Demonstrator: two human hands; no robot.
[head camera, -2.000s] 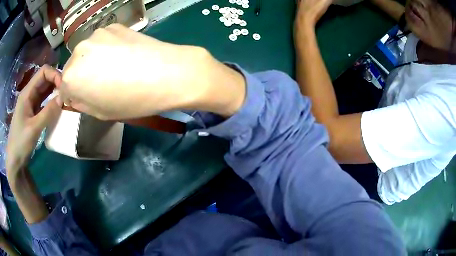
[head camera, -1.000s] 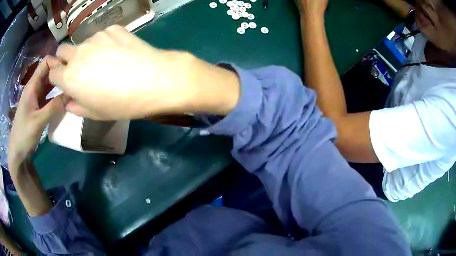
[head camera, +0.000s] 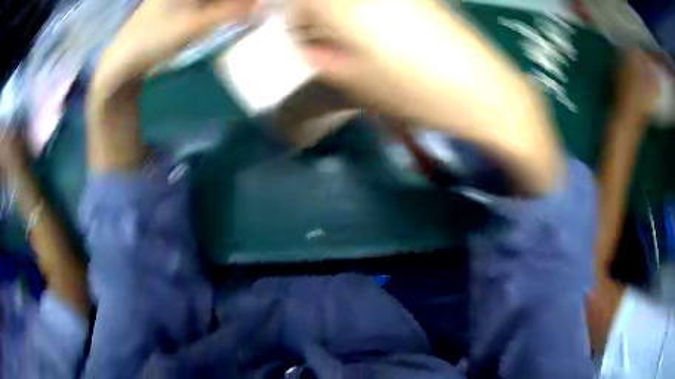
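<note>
The cream housing (head camera: 270, 70) is blurred at the upper middle, over the green bench, its open inside facing down and right. My left hand (head camera: 185, 26) is at its upper left, fingertips by its top edge. My right hand (head camera: 355, 37) is at its upper right, fingers curled against it. Both hands appear to hold the housing. A reddish-brown strap (head camera: 418, 152) runs out below my right wrist. Whatever lies between the fingers is hidden and blurred.
Small white discs (head camera: 544, 52) lie scattered on the green bench (head camera: 296, 207) at the upper right. A small white bit (head camera: 315, 234) lies near the front edge. Neighbours' arms show at the left (head camera: 48, 229) and right (head camera: 618, 170).
The view has swung left and blurred, so hands and housing appear further right and higher. The stacked housings have left the view. A neighbour's arm now shows at the left.
</note>
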